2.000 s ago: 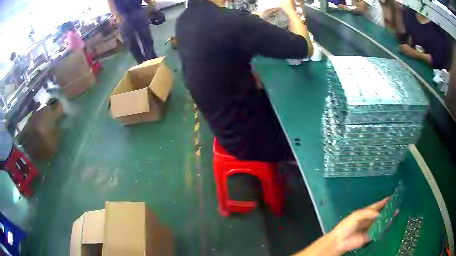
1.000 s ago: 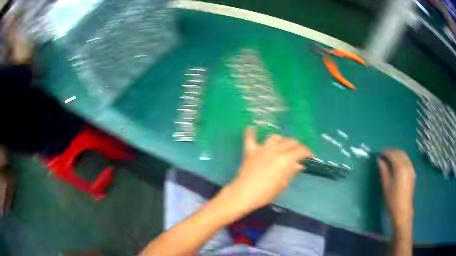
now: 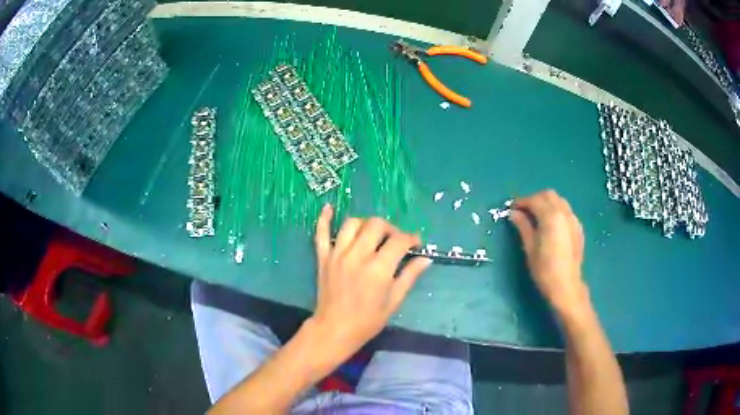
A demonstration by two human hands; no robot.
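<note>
A circuit board strip [image 3: 457,258] is held edge-on near the front of the bench, with white parts along its top edge. My left hand [image 3: 363,263] is shut on its left end. My right hand [image 3: 552,241] is at the small white parts [image 3: 501,212], thumb and forefinger close together; whether they pinch a part is too small to tell. More loose white bits [image 3: 464,188] lie between the hands. Two flat board strips [image 3: 304,128] lie side by side over green strands [image 3: 373,121]. Another flat strip [image 3: 202,172] lies further left.
Orange-handled cutters [image 3: 445,73] lie at the far edge by a pale rail [image 3: 324,18]. A slanted bundle of board strips [image 3: 653,170] lies at the right. A large board stack [image 3: 89,89] stands far left. Red stools [image 3: 69,284] show below the bench.
The view has swung from the aisle and neighbouring worker to the bench and sharpened. My right hand has moved left onto the white parts. My left hand still holds a strip.
</note>
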